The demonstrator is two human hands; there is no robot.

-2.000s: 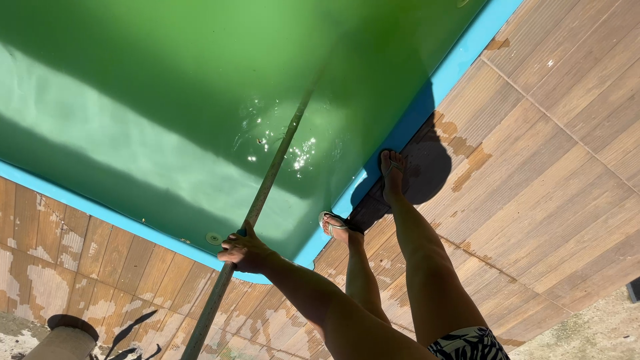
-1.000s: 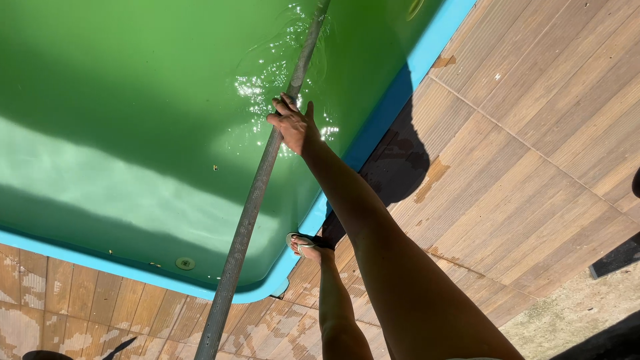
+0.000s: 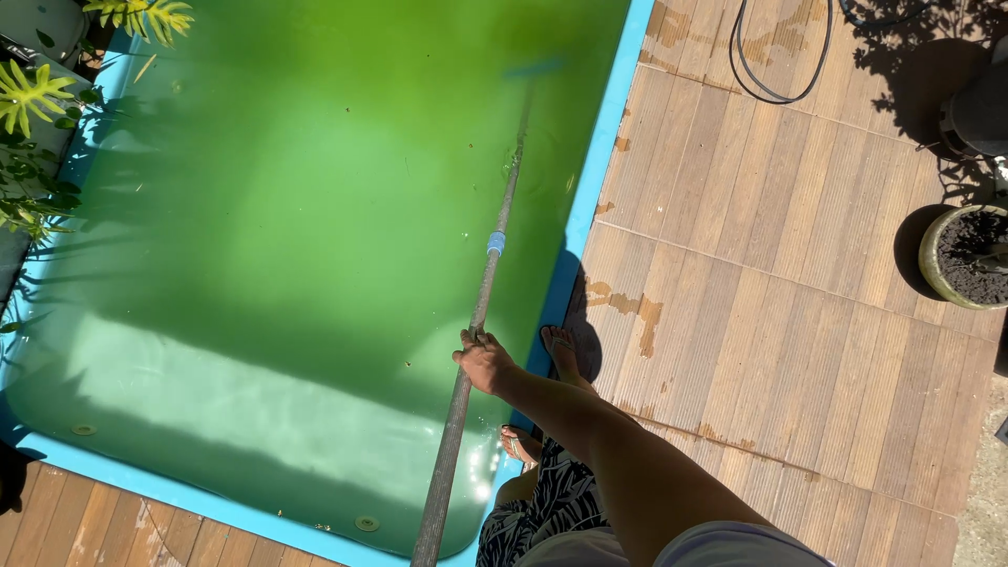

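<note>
My right hand (image 3: pixel 484 361) is closed around a long grey telescopic pole (image 3: pixel 445 472), which runs from the bottom edge up across the pool. Beyond the hand, a blue collar (image 3: pixel 496 242) joins the pole to its thinner section. The far end goes under the green water, where a blurred blue pool-cleaning head (image 3: pixel 533 69) shows near the right side. The pool (image 3: pixel 587 197) has a light blue rim. My left hand is out of view, as is the near end of the pole.
My feet in flip-flops (image 3: pixel 559 346) are at the pool's right rim. Wood-look tiles (image 3: pixel 756 315) lie to the right, with a looped black hose (image 3: pixel 780 98), a round planter with soil (image 3: pixel 972 256) and a dark pot (image 3: pixel 980 118). Leafy plants (image 3: pixel 31 98) overhang the left rim.
The view has shifted widely, bringing the pole's blue collar, the submerged blue head, the plants and the hose into sight. My right hand stays closed on the pole throughout.
</note>
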